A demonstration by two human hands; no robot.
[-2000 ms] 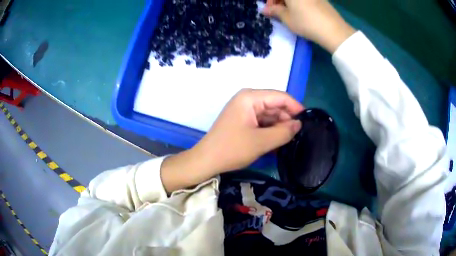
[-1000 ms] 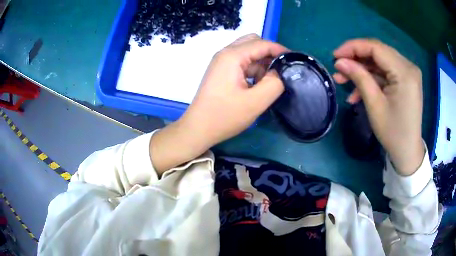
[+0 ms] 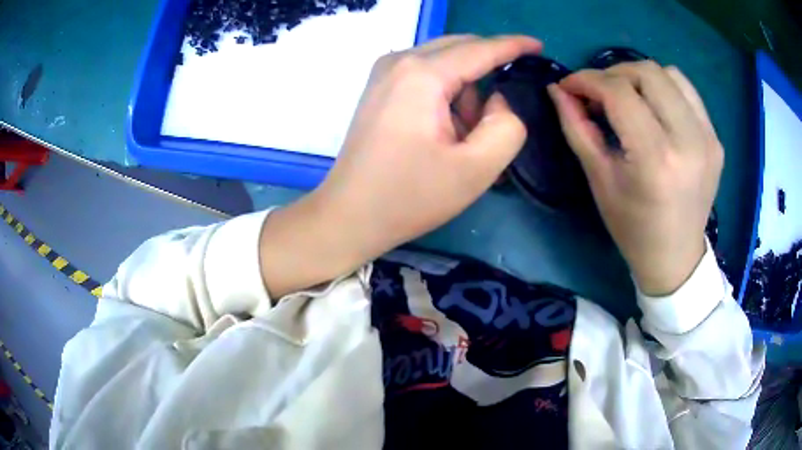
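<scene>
My left hand (image 3: 422,141) grips a round black case (image 3: 543,145) by its left rim, fingers at the upper edge and thumb on the near side. My right hand (image 3: 646,141) is at the case's upper right, its thumb and index fingertips pinched together at the rim. Whether a small part is between those fingertips is hidden. The case is tilted above the green bench.
The left blue tray (image 3: 220,163) holds a heap of tiny black parts (image 3: 255,19). The right blue tray (image 3: 761,176) holds larger black parts (image 3: 774,286). Another black case (image 3: 616,57) shows behind my right hand. Striped floor tape (image 3: 44,250) lies beyond the bench edge.
My right hand came from the left tray to the right of the case, then onto its rim. My left hand raised the case away from my body. The trays sit further left in view.
</scene>
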